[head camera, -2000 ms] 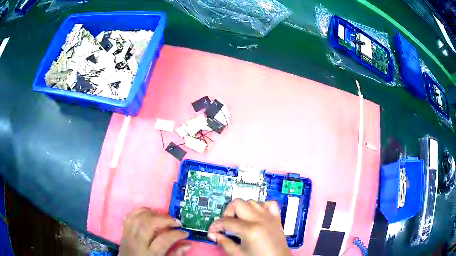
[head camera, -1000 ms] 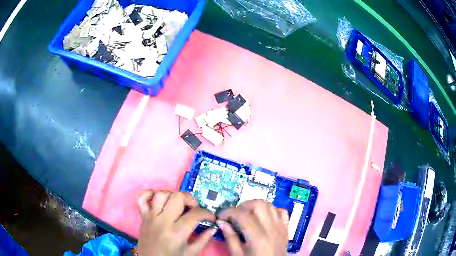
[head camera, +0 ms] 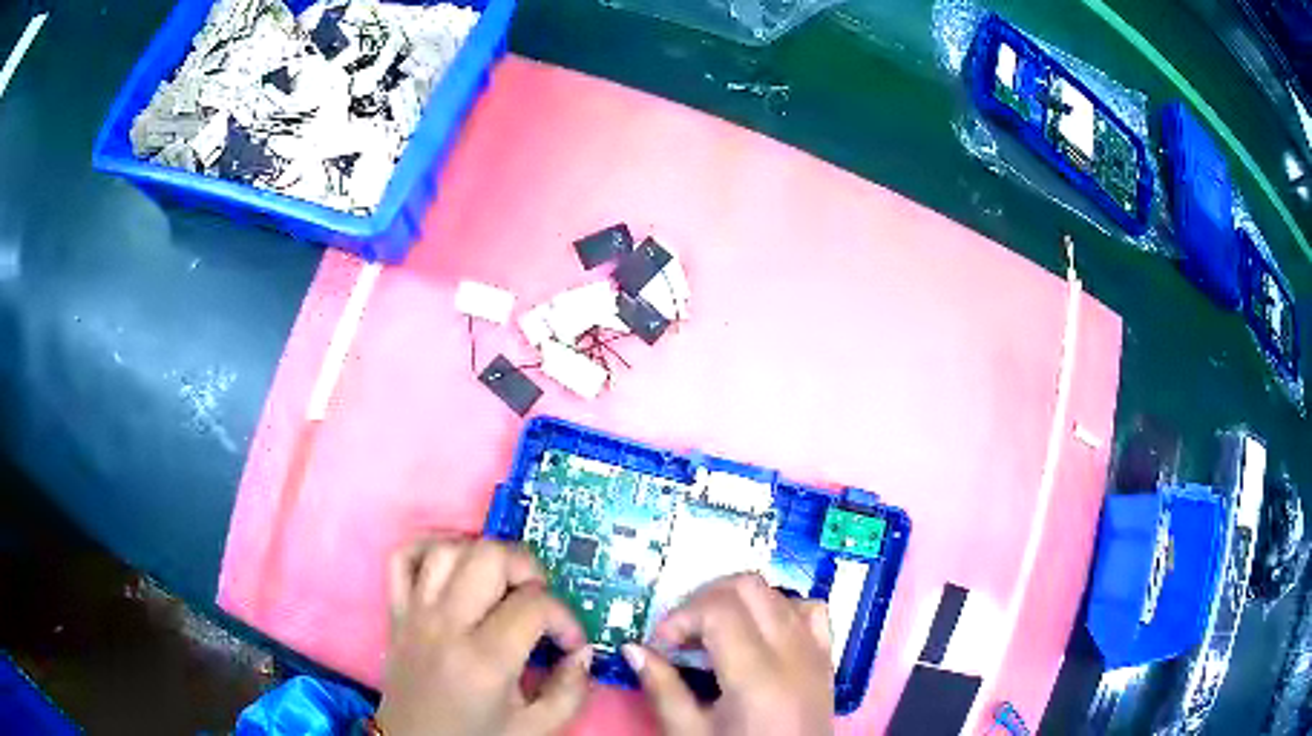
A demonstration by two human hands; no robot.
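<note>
A blue device housing lies open on the pink mat, with a green circuit board at its left and middle and a small green board at its upper right. My left hand is at the housing's lower left edge. My right hand is at its lower middle, over the lower edge. Both hands' fingertips nearly meet at the board's lower edge. Something small and dark shows between them, too small to name. Whether either hand grips it is hidden.
Small black and white wired parts lie in a loose pile beyond the housing. A large blue bin stands upper left, a smaller blue bin at right. Black pads lie right of the housing. Other housings lie upper right.
My left hand has moved from the housing's lower left corner towards my right hand. Since a second ago the fingertips have parted slightly. The view has shifted.
</note>
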